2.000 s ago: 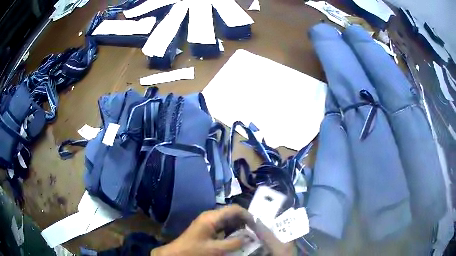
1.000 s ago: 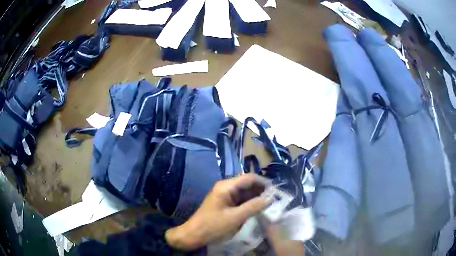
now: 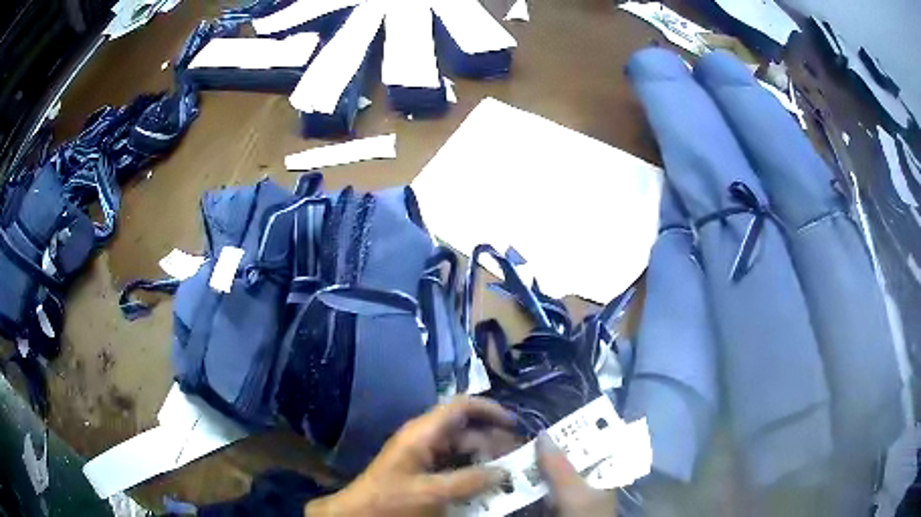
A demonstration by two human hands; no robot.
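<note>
Small white bundle tickets [image 3: 586,444] with dark print are held low in the picture, fanned a little to the right. My left hand [image 3: 429,464] grips their left end between thumb and bent fingers. My right hand [image 3: 571,490] is cut off by the bottom edge; its thumb or a finger presses on the tickets' face. Tied blue cut-piece bundles [image 3: 389,263] lie just left of and behind my hands, with a small white ticket [image 3: 226,270] on the left one. A tangle of dark tie strips [image 3: 545,369] lies behind the tickets.
Rolled panel bundles [image 3: 752,303] lie along the right. A large white sheet [image 3: 545,192] lies at centre. Strip stacks with white tops [image 3: 412,61] fan out at the back. A tangled strip heap [image 3: 151,126] and another blue bundle [image 3: 40,227] are at far left. A paper offcut [image 3: 340,151] lies between.
The tickets have turned from a blurred, partly covered position to a flatter one with their printed face showing. My left hand dipped out of its raised position of a second ago. The bundles have not moved.
</note>
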